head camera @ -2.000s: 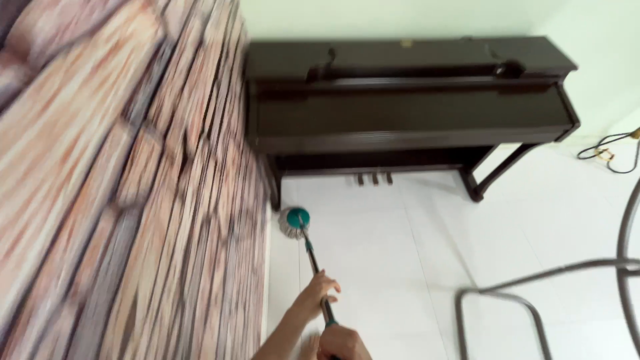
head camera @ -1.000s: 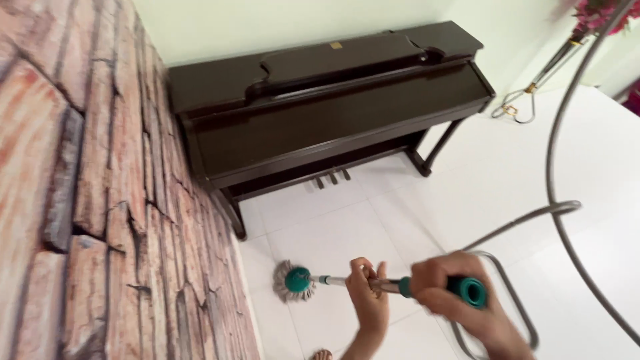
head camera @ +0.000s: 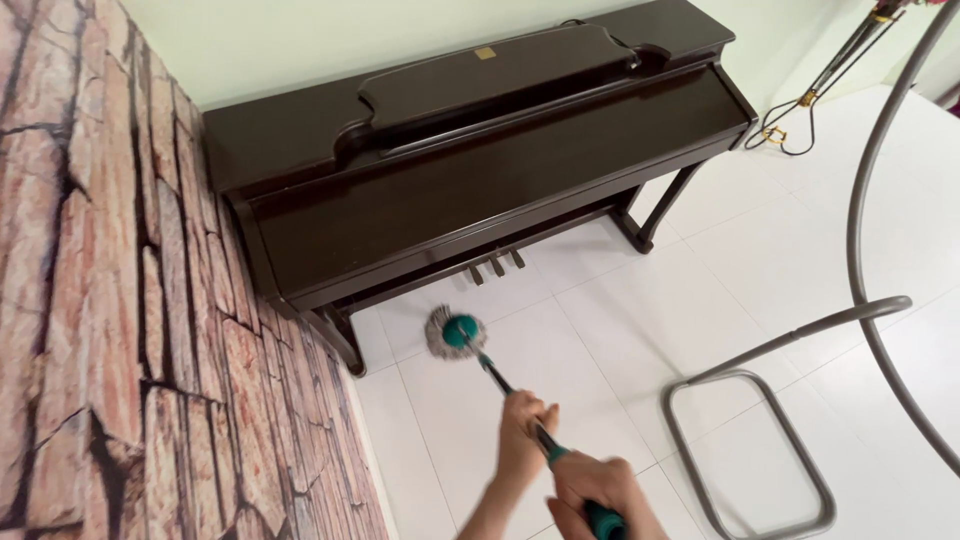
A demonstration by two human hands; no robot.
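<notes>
A spin mop with a round grey string head (head camera: 442, 343) and a teal hub rests on the white tiled floor, just in front of the piano's left leg and pedals. My left hand (head camera: 525, 424) grips the middle of its metal pole. Higher up the pole, my right hand (head camera: 596, 487) is closed around it, with the teal handle end (head camera: 606, 521) showing below the fingers. Beyond the mop head stands a dark brown upright digital piano (head camera: 465, 187), its lid down, with several parts of its frame reaching the floor.
Stone-patterned wall (head camera: 187, 337) runs along the left. Three pedals (head camera: 496, 265) hang under the piano. A grey tubular metal frame (head camera: 795, 457) with a curved upright stands at the right. Behind it, dark thin stand legs (head camera: 806, 97) meet the floor near the pale wall.
The mop head has moved toward the piano pedals since a second ago, and the pole now points more steeply away from me. Both hands still grip it. The view has shifted.
</notes>
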